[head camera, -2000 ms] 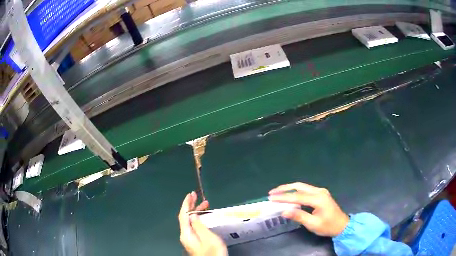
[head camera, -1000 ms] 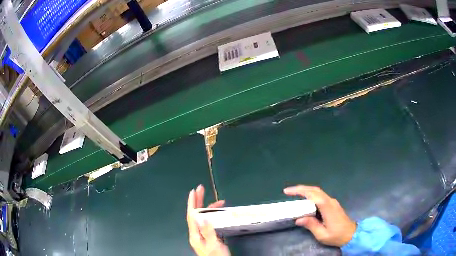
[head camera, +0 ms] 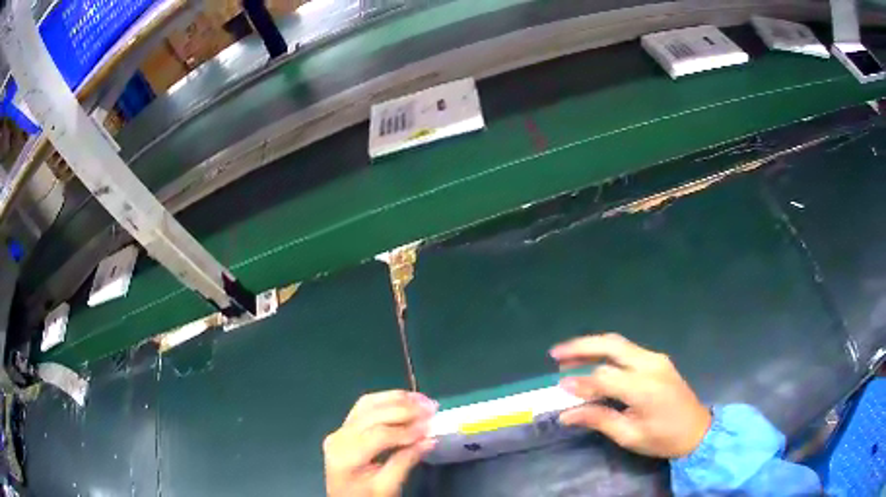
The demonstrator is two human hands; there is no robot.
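Observation:
A white retail box (head camera: 505, 435) is held on edge over the bench top, near the lower middle. Its narrow side with a yellow patch faces up, and a thin teal edge shows behind it. Part of the printed panel shows below. My left hand (head camera: 381, 442) grips the left end of the box between thumb and fingers. My right hand (head camera: 636, 396) grips the right end, thumb below and fingers over the top edge. The box's ends are hidden by my fingers.
Beyond the worn green bench (head camera: 622, 291) runs a green conveyor (head camera: 330, 218) with several white boxes, one (head camera: 427, 116) near the middle. An open box (head camera: 857, 60) is far right. A pale metal post (head camera: 146, 209) slants down at left. A blue stool (head camera: 860, 442) is lower right.
The box has tilted so its yellow patch and printed side show. My left fingers have closed down over its end. The boxes on the conveyor have moved left.

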